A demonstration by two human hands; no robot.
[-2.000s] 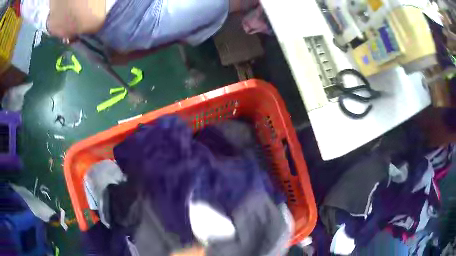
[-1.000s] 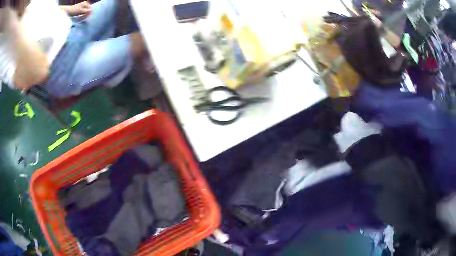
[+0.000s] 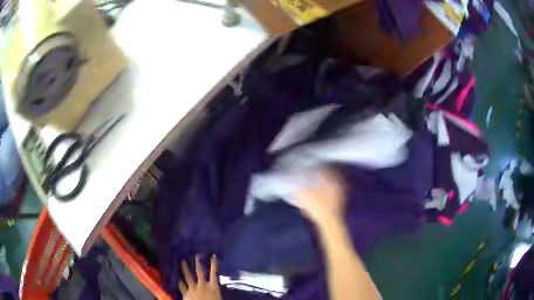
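Note:
A large heap of navy garments [image 3: 205, 176] with white panels lies beside the table. My left hand [image 3: 200, 284] is at the bottom edge, partly cut off, with fingers spread against the navy cloth beside a small white strip [image 3: 254, 282]. My right hand [image 3: 322, 196] is blurred and lies at a white panel [image 3: 357, 143] in the middle of the heap. Its fingertips are not clear, so I cannot tell whether it grips the panel.
The white table [image 3: 175, 64] is at upper left, with black-handled shears [image 3: 69, 167] near its corner. The orange-red crate [image 3: 132, 261] is at lower left, partly under the table corner. A brown cardboard box [image 3: 386, 44] stands behind the heap. Navy, white and pink pieces [image 3: 459, 126] lie at right on green floor.
The view has swung right from the crate to the heap, so crate and table now sit farther left. Both my hands have come into view at the heap.

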